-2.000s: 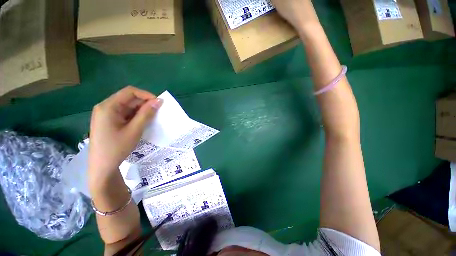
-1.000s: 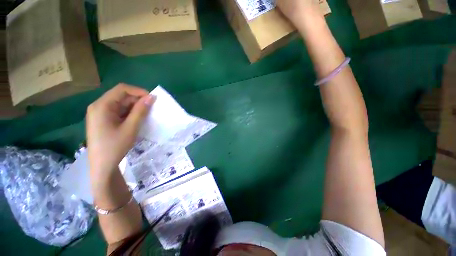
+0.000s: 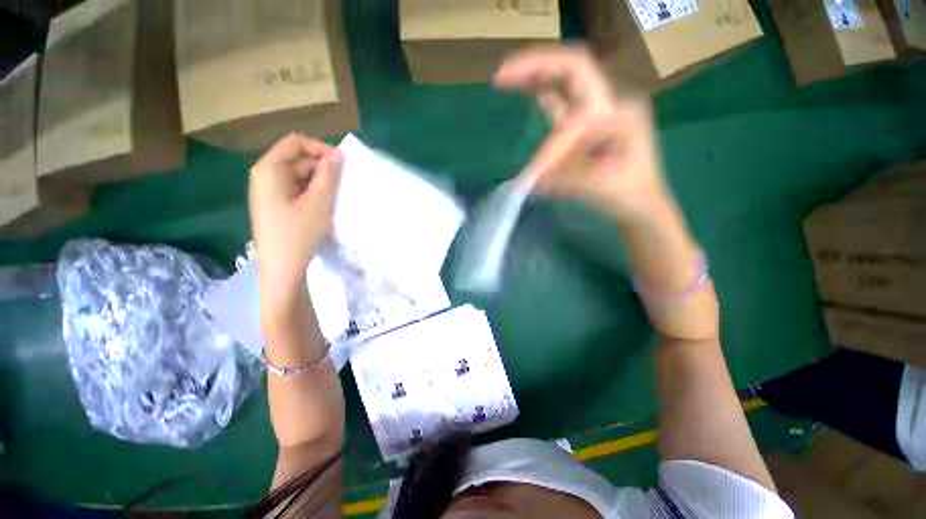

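My left hand [image 3: 294, 198] pinches the top corner of a white backing sheet [image 3: 391, 208], left of the middle. My right hand [image 3: 599, 152] is blurred by motion, right of the middle. It holds a small, blurred whitish label [image 3: 492, 243] at its fingertips, just right of the sheet and apart from it. A stack of printed label sheets [image 3: 437, 380] lies on the green bench below. Another printed sheet lies partly hidden behind the held sheet. A labelled carton [image 3: 675, 46] stands at the top right, and a carton with no label in view [image 3: 477, 46] stands at the top middle.
More brown cartons [image 3: 254, 76] stand along the bench's far side. A clear plastic bag of whitish goods [image 3: 152, 345] lies at the left. A larger brown carton [image 3: 873, 264] is at the right edge, with a person's dark and white clothing [image 3: 843, 400] below it.
My right hand has left the labelled carton and come back towards the sheet, now with a label at its fingertips. My left hand still holds the sheet. The view has shifted, with more cartons showing at left.
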